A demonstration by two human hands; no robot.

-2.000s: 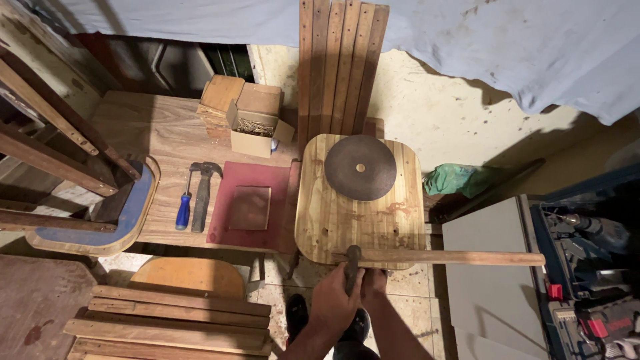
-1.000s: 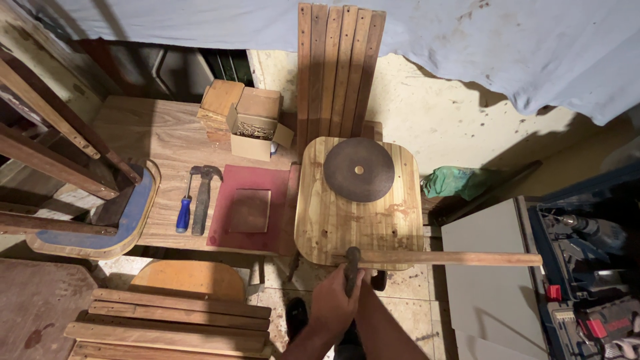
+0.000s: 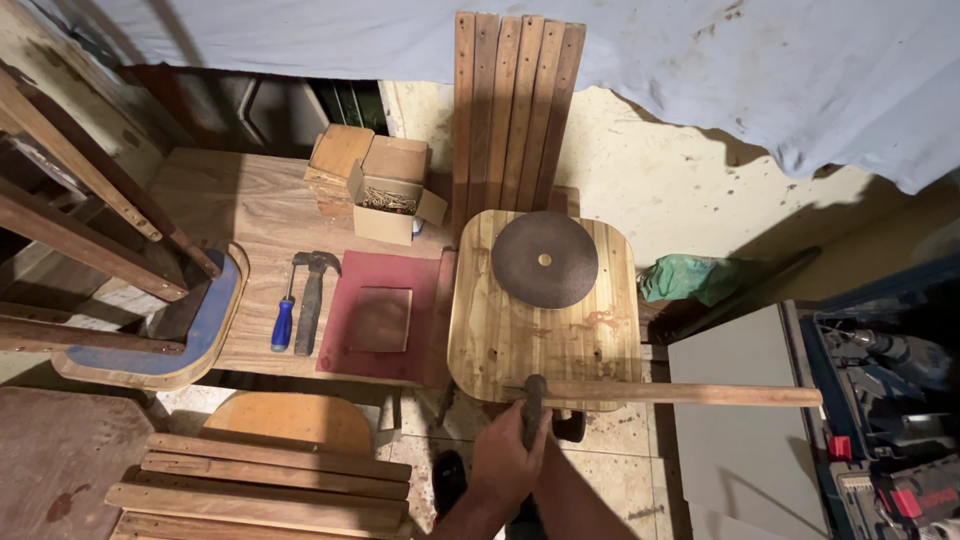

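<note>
My left hand (image 3: 504, 454) is closed around a dark tool handle (image 3: 533, 412), whose rounded end rises over the near edge of a slatted wooden stool seat (image 3: 480, 322). My right hand is mostly hidden behind it; its forearm (image 3: 574, 480) comes up from the lower right, and I cannot tell what it holds. A long wooden slat (image 3: 690, 393) lies across the seat's near edge and sticks out far to the right, its left end by the handle. A dark round abrasive disc (image 3: 545, 281) with a centre hole lies on the back of the seat.
Left, a wood-topped table (image 3: 255, 195) bears a claw hammer (image 3: 309, 307), a blue-handled screwdriver (image 3: 283, 322), red sandpaper (image 3: 337, 330) and a screw box (image 3: 384, 221). Slats (image 3: 517, 112) stand behind; more (image 3: 277, 480) lie lower left. An upturned stool (image 3: 202, 330) is left, an open toolbox (image 3: 847, 390) right.
My right hand, whose fingers showed beside the left one about two seconds ago, has dropped lower and is mostly out of sight. The left hand and the slat stay nearly where they were.
</note>
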